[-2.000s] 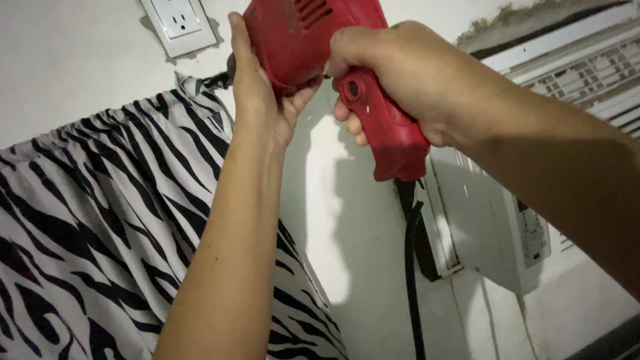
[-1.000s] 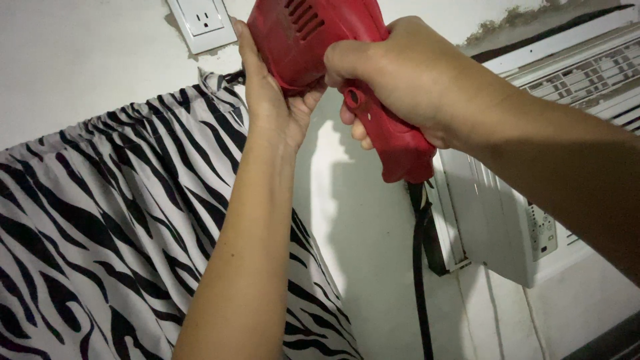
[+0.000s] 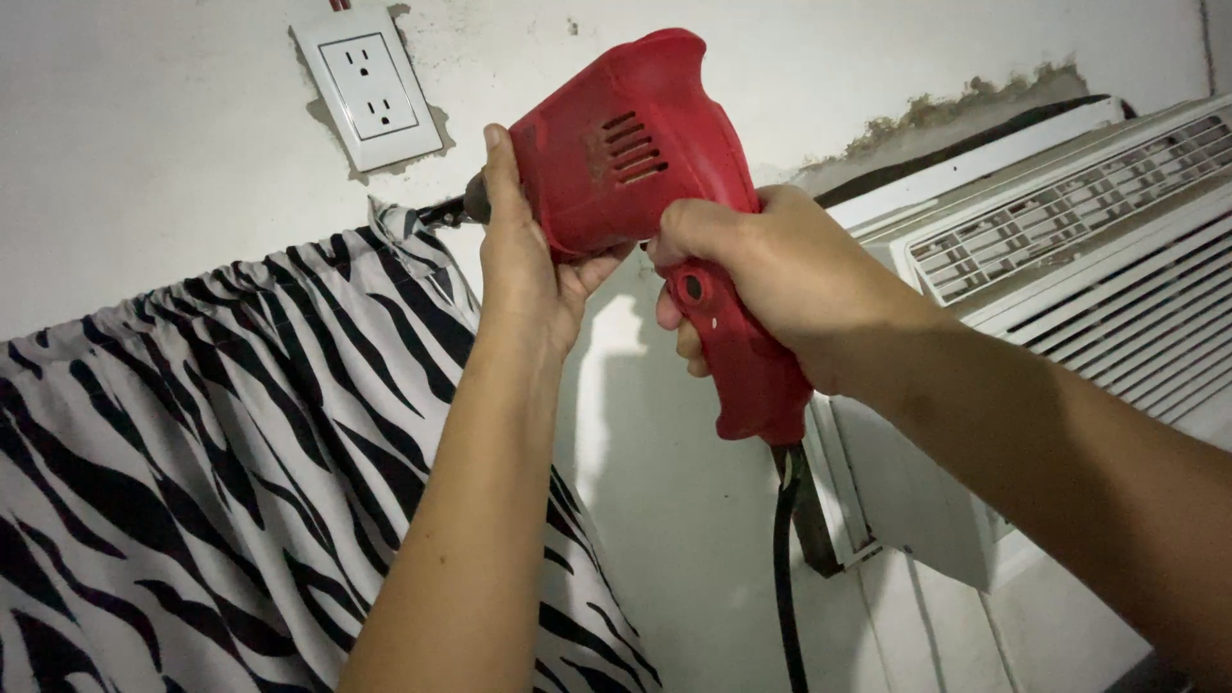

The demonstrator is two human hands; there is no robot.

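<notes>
A red corded power drill (image 3: 626,144) is held up against the wall, its nose pointing left and its black cord hanging from the handle. My right hand (image 3: 751,260) is wrapped around the drill's rear handle. My left hand (image 3: 529,231) supports the front of the body from below, thumb along the near side. The dark chuck (image 3: 476,198) shows past my left thumb. A dark shaft reaches from it to the top right corner of the zebra-striped curtain (image 3: 241,414); the shaft's tip is hidden at the cloth.
A white double wall outlet (image 3: 371,91) sits just above the curtain's corner, with rough plaster around it. At the right, a white window air conditioner (image 3: 1068,250) is set in the wall. The black power cord (image 3: 784,587) hangs down between curtain and air conditioner.
The view has shifted, so that the outlet and drill now show more fully. Both hands keep their hold on the drill, and its nose stays at the curtain's corner.
</notes>
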